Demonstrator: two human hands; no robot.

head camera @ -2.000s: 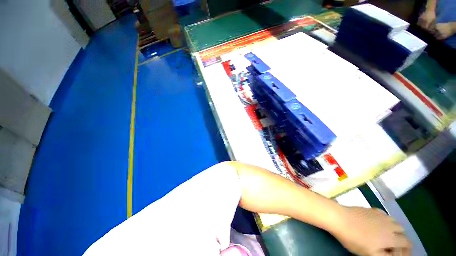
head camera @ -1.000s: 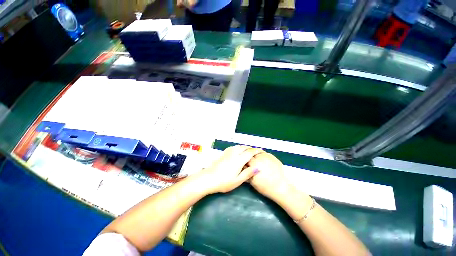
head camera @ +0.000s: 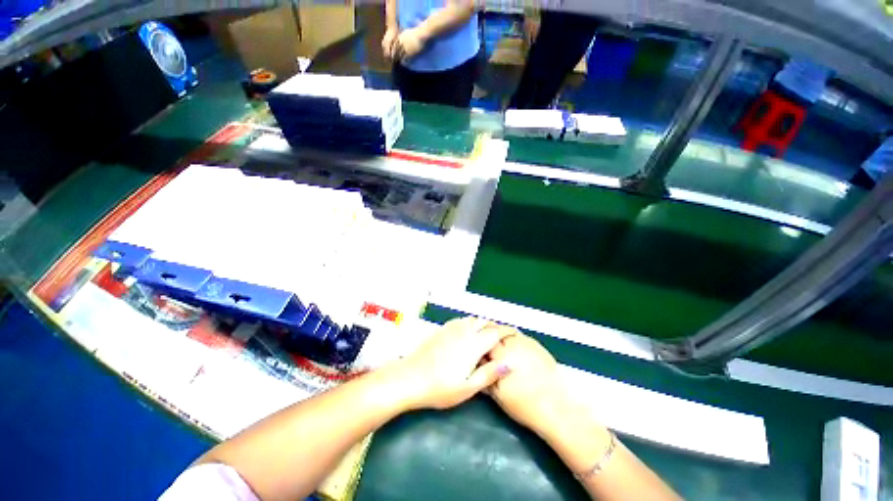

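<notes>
My left hand (head camera: pixel 446 364) and my right hand (head camera: pixel 529 380) are folded together at the near edge of the green table. My left fingers and thumb lie together over my right hand, whose fingers are mostly hidden. No item shows in either hand. To the left, a large row of packed boxes (head camera: pixel 250 220) lies with overexposed white tops and stepped blue ends. The boxes lie on printed poster sheets (head camera: pixel 176 367). Neither hand touches the boxes.
Stacked boxes (head camera: pixel 338 115) stand at the far table edge. A long white strip (head camera: pixel 676 416) lies right of my hands, with a single white box (head camera: pixel 850 460) beyond. Paired white boxes (head camera: pixel 563 125) lie across the belt (head camera: pixel 607 245). Metal posts (head camera: pixel 685 117) rise there. A person (head camera: pixel 436 44) stands opposite.
The view has swung right from the aisle, bringing both hands into view. Over the last second it tilted up slightly, while my hands stayed folded together.
</notes>
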